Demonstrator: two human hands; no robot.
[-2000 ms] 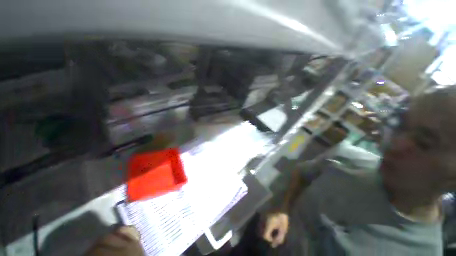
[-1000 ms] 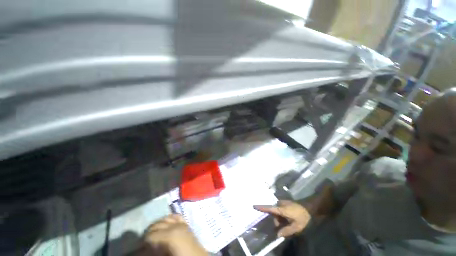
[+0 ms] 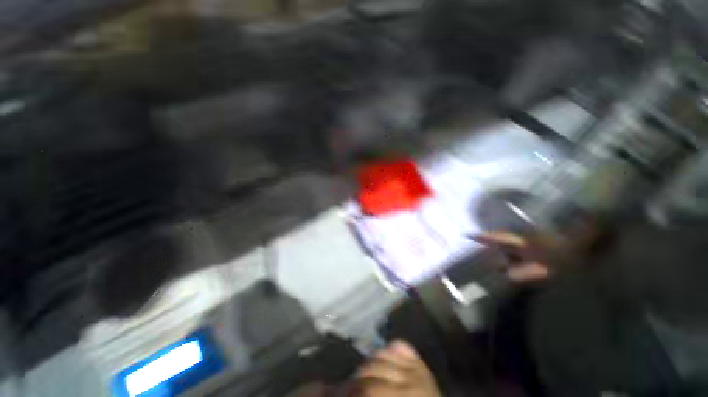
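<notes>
The frame is strongly blurred. A red bin (image 3: 392,186) stands at the top edge of a printed sheet (image 3: 411,244) on a clipboard on the pale shelf. A hand, which looks like my right hand (image 3: 394,374), is at the bottom edge, below the clipboard and apart from it. It is blurred and cut off, so its grip is unclear. My left hand is not clearly visible. A digital scale with a blue panel and lit display (image 3: 163,368) is at the bottom left.
Another person's hand (image 3: 524,256) points at the sheet's right side, with a dark sleeve or body behind it. White sheets or bags (image 3: 481,167) lie beyond the bin. A dark rack runs across the back. A pale bar (image 3: 452,290) shows below the clipboard.
The view has swung left and down, so the scale's display now shows at bottom left and the bin appears further right. The other person's hand has come in to point at the sheet.
</notes>
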